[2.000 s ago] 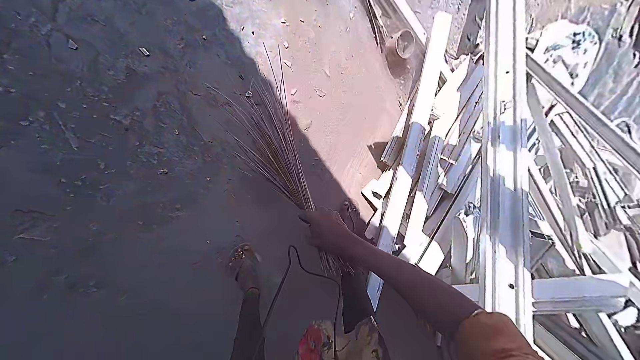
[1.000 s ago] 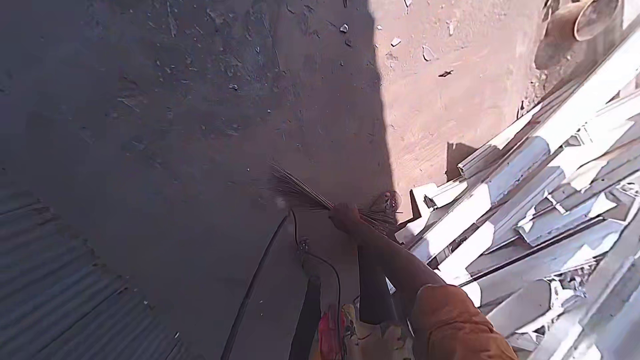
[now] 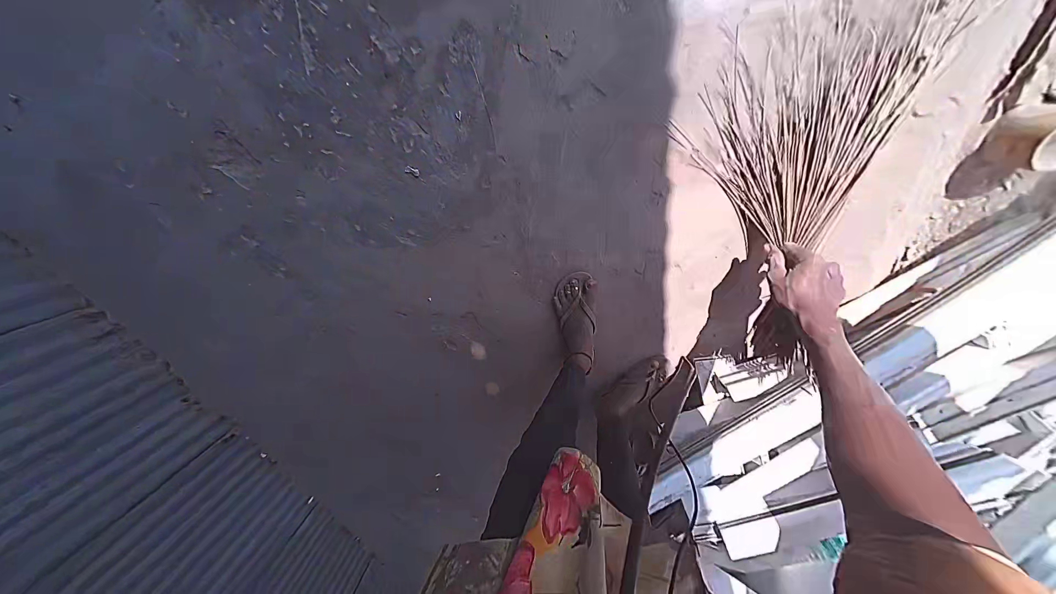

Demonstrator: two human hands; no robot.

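My right hand [image 3: 807, 289] is closed around the bound end of a broom of thin sticks [image 3: 804, 165]. The broom's bristles fan out upward over sunlit ground at the upper right, and its short butt end shows below the fist. Beneath the hand a dark shadow of hand and broom falls on the ground. My left hand is not visible in any view. Scraps of debris [image 3: 412, 172] are scattered over the shaded ground at the upper left.
Corrugated metal sheeting [image 3: 148, 437] fills the lower left. Pale beams or profiles [image 3: 792, 445] are piled at the lower right. A round container [image 3: 1011, 140] lies at the right edge. My sandalled foot [image 3: 575, 309] stands on the ground, near a dark cord [image 3: 691, 487].
My right hand has moved to the right with the broom, from shaded ground out over the sunlit ground. The bristles now point up and spread wide. The view has shifted.
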